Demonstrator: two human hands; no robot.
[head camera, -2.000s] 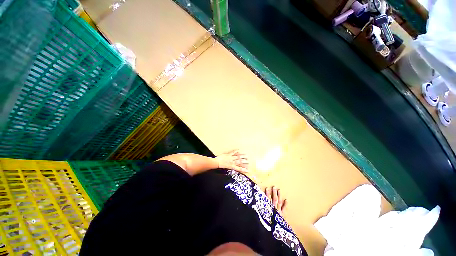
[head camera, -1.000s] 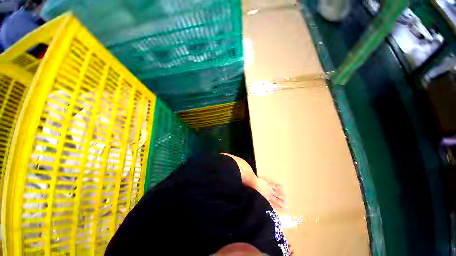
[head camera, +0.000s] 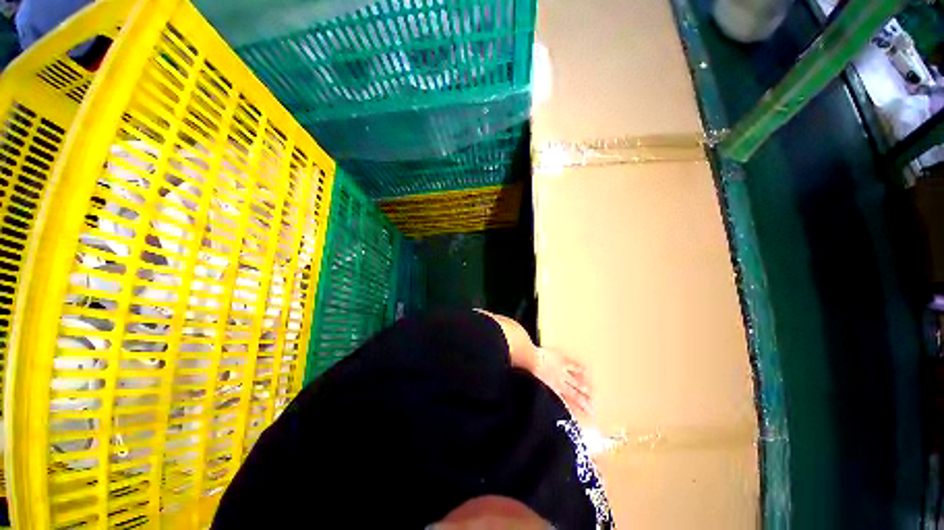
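My left hand (head camera: 564, 379) rests on the left edge of the cardboard bench cover (head camera: 644, 285), fingers spread a little, with nothing seen in it. The bare forearm comes from a black sleeve with a white pattern along its edge. The cover is a long tan strip with shiny tape across it. My right hand is not in view.
A yellow crate (head camera: 171, 295) holding white parts stands at the left. Green crates (head camera: 414, 62) are stacked behind, near the bench. A dark green conveyor (head camera: 828, 300) runs along the right, with a green post (head camera: 807, 83) and a whitish round item (head camera: 749, 15) at the top.
The view has turned left, so the yellow crate shows larger and the white bags have left the picture. My right hand has gone out of sight. My left hand stays on the bench edge.
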